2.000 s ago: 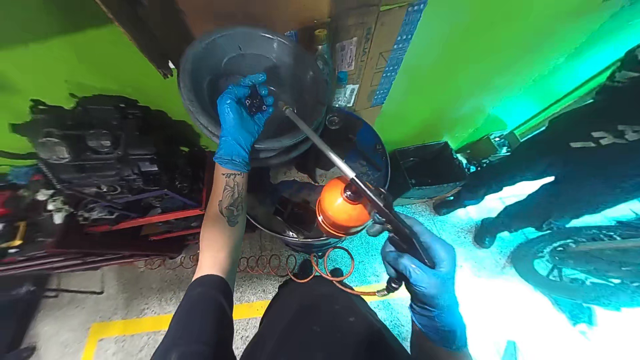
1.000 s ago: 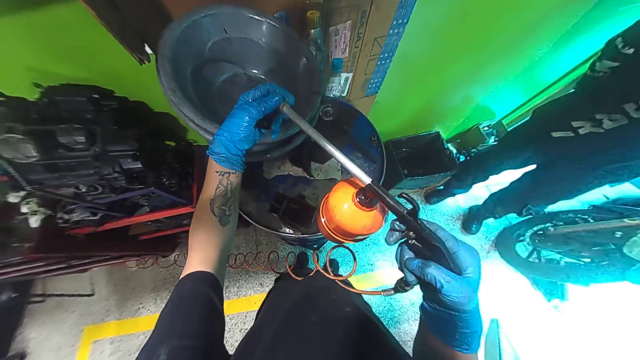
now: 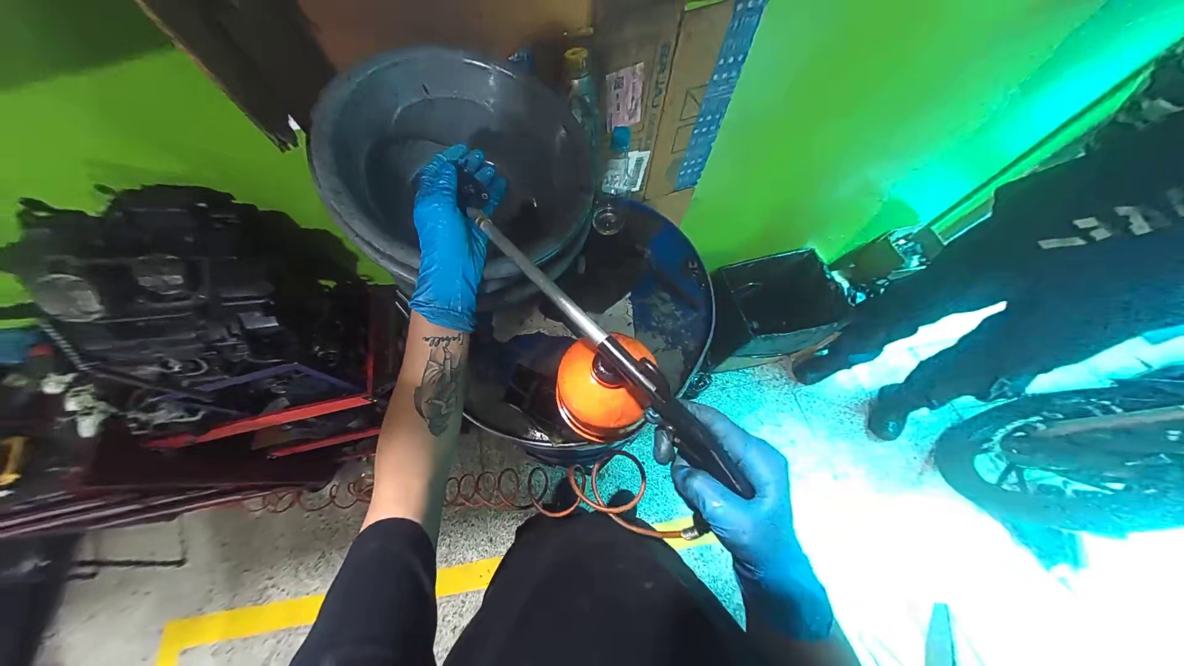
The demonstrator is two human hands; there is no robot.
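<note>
My left hand (image 3: 449,231), in a blue glove, holds a small dark part (image 3: 472,190) over a grey plastic basin (image 3: 356,199). What the part is cannot be made out. In my gloved right hand (image 3: 735,481) is the black handle of an air spray gun (image 3: 560,301) with a long metal tube and an orange cup (image 3: 592,402). The tube's tip lies close to the dark part, beside my left fingers. A coiled orange air hose (image 3: 601,490) hangs below the gun.
The basin rests on a blue metal drum (image 3: 680,277). An engine (image 3: 176,277) and a red metal rack (image 3: 268,421) stand at the left. Cardboard boxes (image 3: 661,111) and bottles (image 3: 581,83) are behind. At the right are a black bin (image 3: 777,296), a person's legs (image 3: 934,324) and a wheel (image 3: 1017,462).
My left hand has turned, so the dark part, hidden one second ago, shows again between its fingers. My right hand keeps its hold on the spray gun.
</note>
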